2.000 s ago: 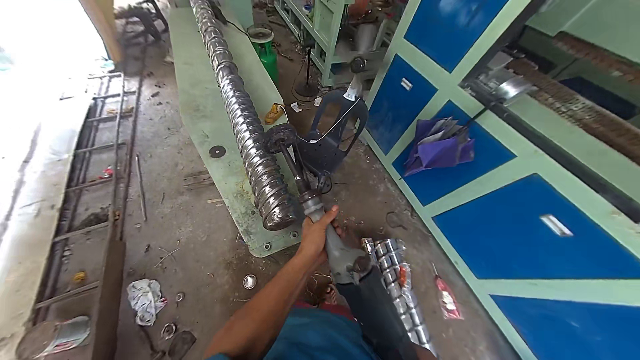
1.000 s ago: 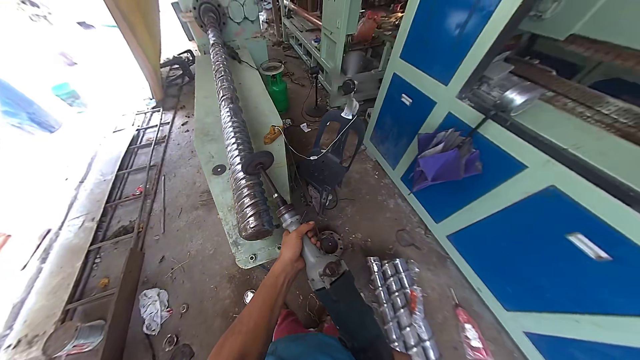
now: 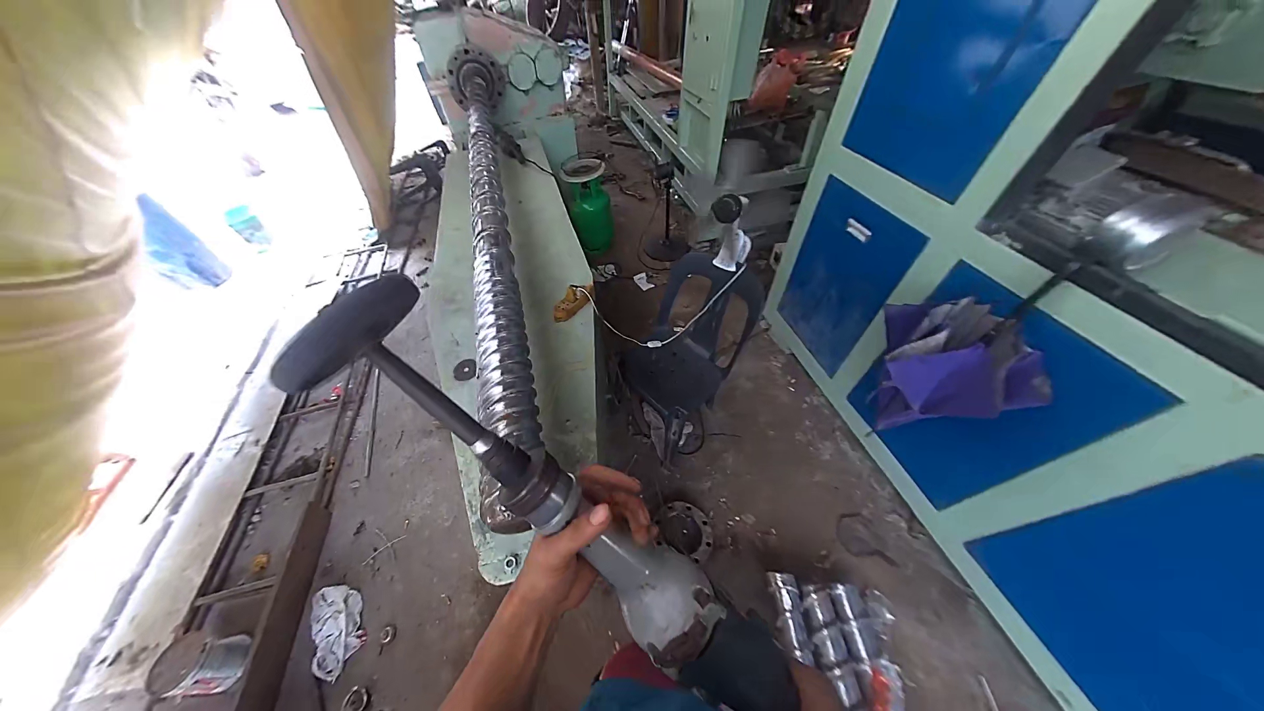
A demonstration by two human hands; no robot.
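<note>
My left hand (image 3: 583, 538) is wrapped around the grey metal neck of a long-shaft power tool (image 3: 657, 592), thumb on the near side and fingers curled past the far side. A dark round wheel (image 3: 346, 333) on the tool's shaft points up and left, over the floor left of the long screw. Skin of my right hand or arm (image 3: 815, 688) shows at the bottom edge beside the tool's dark rear part; its fingers are hidden. The shiny spiral metal screw shaft (image 3: 499, 296) lies lengthwise above a pale green base (image 3: 568, 375), its near end partly behind the tool.
A dark plastic chair (image 3: 676, 370) and a green gas cylinder (image 3: 591, 212) stand right of the base. Blue-panelled green framing (image 3: 987, 474) holds a purple umbrella (image 3: 958, 370). Shiny metal cylinders (image 3: 839, 632) lie lower right. A metal ladder-like frame (image 3: 286, 484) lies left, with yellow cloth (image 3: 64, 247) hanging nearby.
The tool's wheel was by the screw's right side one second ago; it is now raised, left of the screw and nearer the camera. The view has tilted upward, showing the screw's far end.
</note>
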